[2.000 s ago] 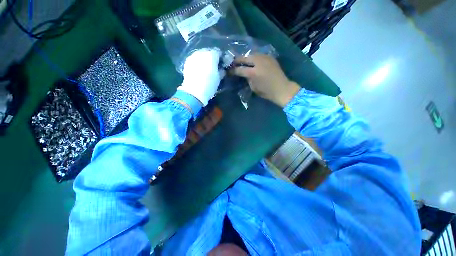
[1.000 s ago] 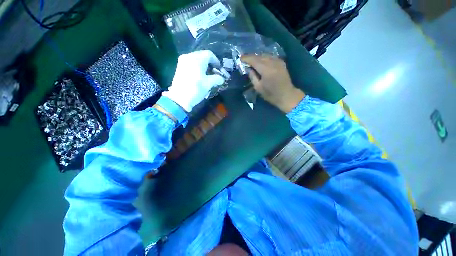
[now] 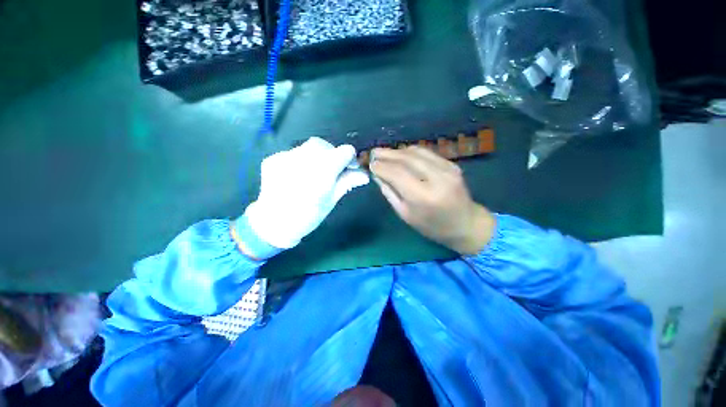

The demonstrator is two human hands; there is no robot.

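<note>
The orange-brown slotted assembly jig (image 3: 475, 144) lies on the green mat in front of me. Its right end shows; my hands hide its left and middle part. My left hand (image 3: 301, 191), in a white glove, is at the jig's left part with thumb and finger pinched near a small pale piece. My right hand (image 3: 426, 191), bare, is over the jig's middle, fingertips close to the left hand's. What its fingertips hold is hidden. Pale block parts (image 3: 542, 67) lie in the clear plastic bag (image 3: 509, 32) at the upper right.
Two black parts bins stand at the far side: the left with chunky metal pieces (image 3: 203, 28), the right with fine screws (image 3: 346, 22). A blue coiled cord (image 3: 273, 79) runs between them toward my left wrist. A white perforated sheet (image 3: 239, 314) shows at the near edge. Pale floor (image 3: 685, 207) is at right.
Both hands have left the bag and moved to the jig. The view has turned, so the jig lies nearly level and the bins are at the top.
</note>
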